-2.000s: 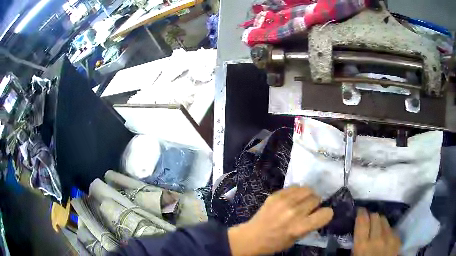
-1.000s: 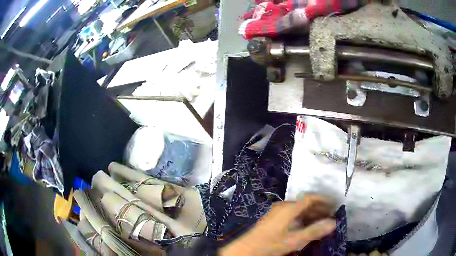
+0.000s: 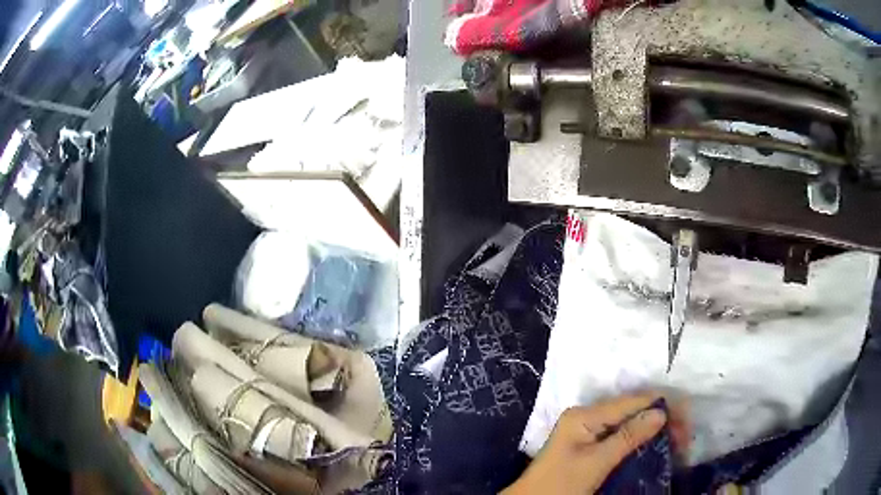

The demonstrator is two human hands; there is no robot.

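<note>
My left hand (image 3: pixel 601 447) is at the bottom centre, with thumb and finger pinched on a dark navy sewn piece (image 3: pixel 649 466). The piece runs out of the bottom edge. A blurred reddish patch (image 3: pixel 680 427) beside it may be fingers of my right hand; its grip cannot be made out. The narrow silver pointed blade (image 3: pixel 679 302) points down over the stained white pad cloth (image 3: pixel 749 353), just above my left hand, with nothing on it. The dark bundle with light motifs (image 3: pixel 478 363) lies left of the pad.
The cream-grey machine casting (image 3: pixel 620 87) and steel shaft (image 3: pixel 744 92) stand above the dark plate (image 3: pixel 628 179). A short dark post (image 3: pixel 797 263) is right of the blade. Red plaid rag (image 3: pixel 526 27) is on top. Tied beige bundles (image 3: pixel 256 396) and a clear plastic bag (image 3: pixel 338 290) lie left.
The dark piece at the blade tip two seconds ago is off it. The right hand has left its place on the dark fabric. The left hand is lower, pinching a dark piece.
</note>
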